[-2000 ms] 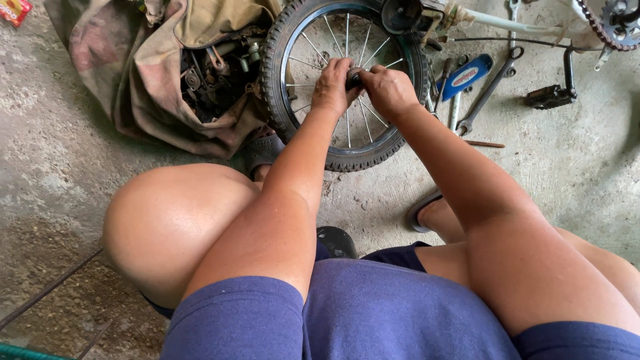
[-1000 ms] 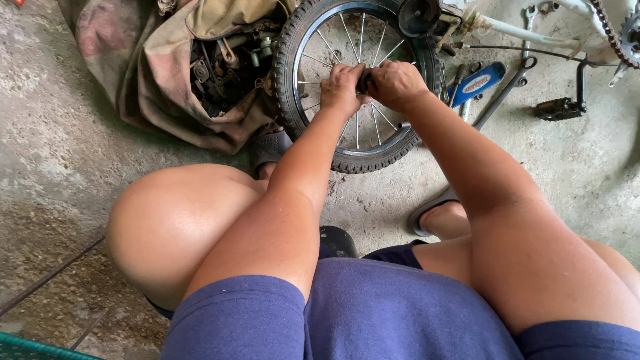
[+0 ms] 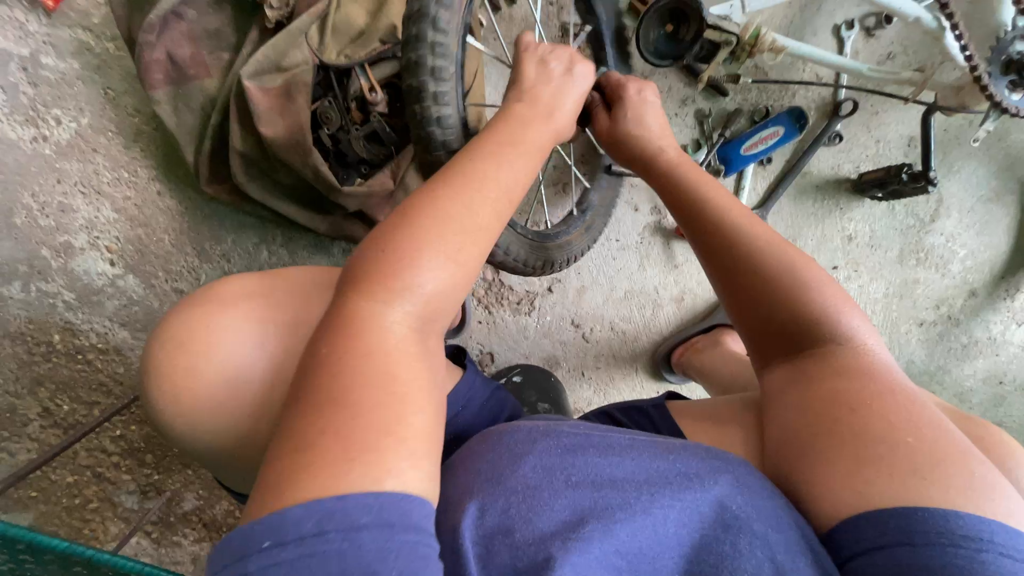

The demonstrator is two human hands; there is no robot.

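A bicycle wheel (image 3: 552, 248) with a knobby black tyre and thin metal spokes is at the top centre, now tilted up from the floor. Over its middle my left hand (image 3: 552, 80) is curled closed at the hub area. My right hand (image 3: 632, 116) meets it from the right, thumb and fingers around a small dark part (image 3: 588, 110) at the hub. Whether the left fingers grip that same part or the axle is hidden. Just right of the hands is a round black bicycle part (image 3: 670, 32) at the end of the white frame.
An open cloth bag (image 3: 232, 120) holding metal parts lies at upper left. To the right are a blue object with a printed label (image 3: 764, 142), a long wrench (image 3: 808, 152), a smaller wrench (image 3: 845, 60), a pedal (image 3: 894, 182), a chain (image 3: 964, 48) and the white bicycle frame (image 3: 840, 62).
The wheel has gone from lying nearly flat to standing tilted, its left side raised. Both hands have stayed together at its hub.
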